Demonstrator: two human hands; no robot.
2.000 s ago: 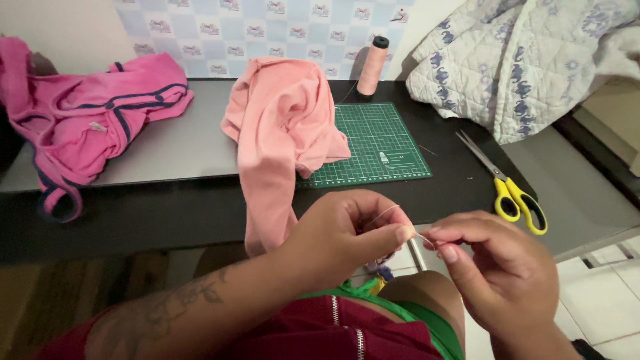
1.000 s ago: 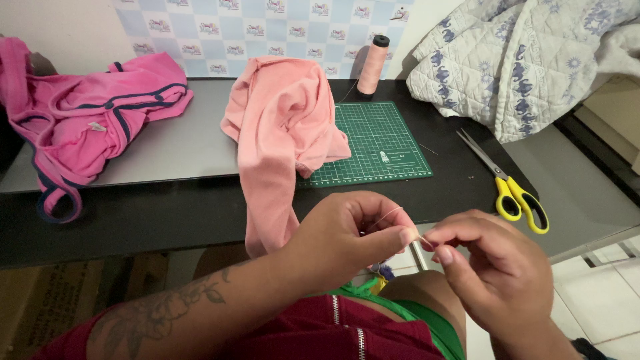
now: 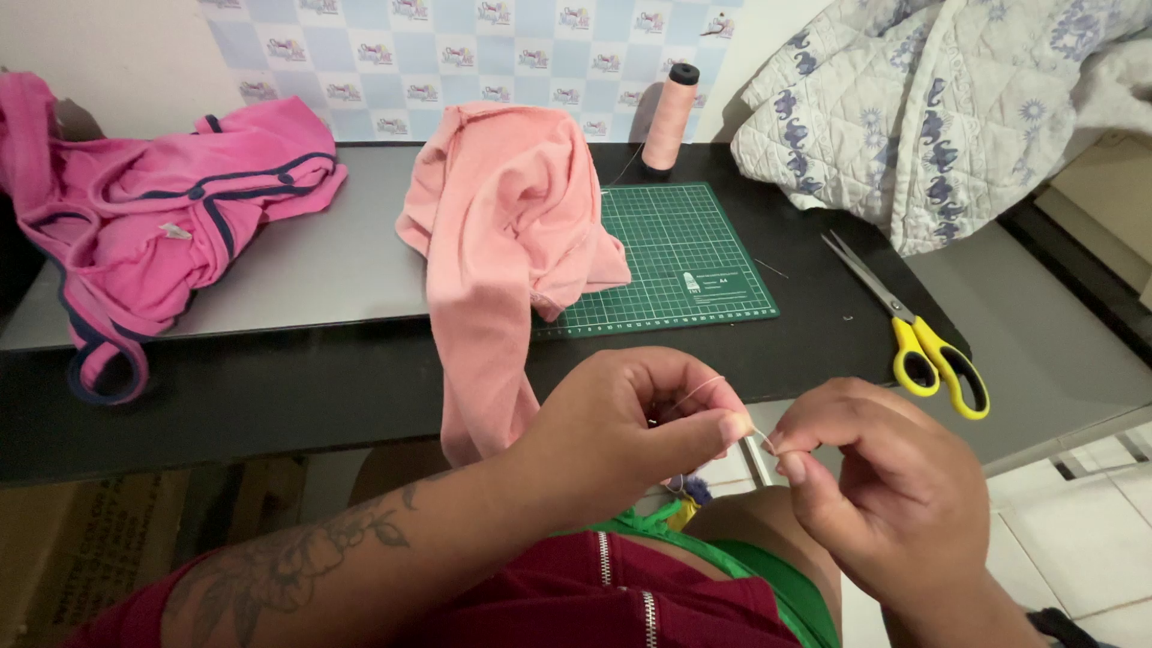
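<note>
Low in the head view, my left hand (image 3: 648, 423) pinches a thin pale thread (image 3: 698, 389) between thumb and forefinger; part of the thread loops over the forefinger. Just to its right, my right hand (image 3: 873, 477) pinches the thread too, a short stretch of it spanning the small gap between the hands. Whether a needle is in either hand I cannot tell. Beyond my left hand a salmon-pink fabric garment (image 3: 504, 225) lies partly on a green cutting mat (image 3: 675, 261) and hangs over the table's front edge. A cone of pink thread (image 3: 670, 121) stands upright behind the mat.
Yellow-handled scissors (image 3: 909, 328) lie at the right, blades slightly apart. A bright pink garment with navy trim (image 3: 180, 207) is at the left. A quilted patterned cloth (image 3: 900, 117) is heaped at the back right. A cardboard box (image 3: 81, 549) is under the black table (image 3: 225, 387).
</note>
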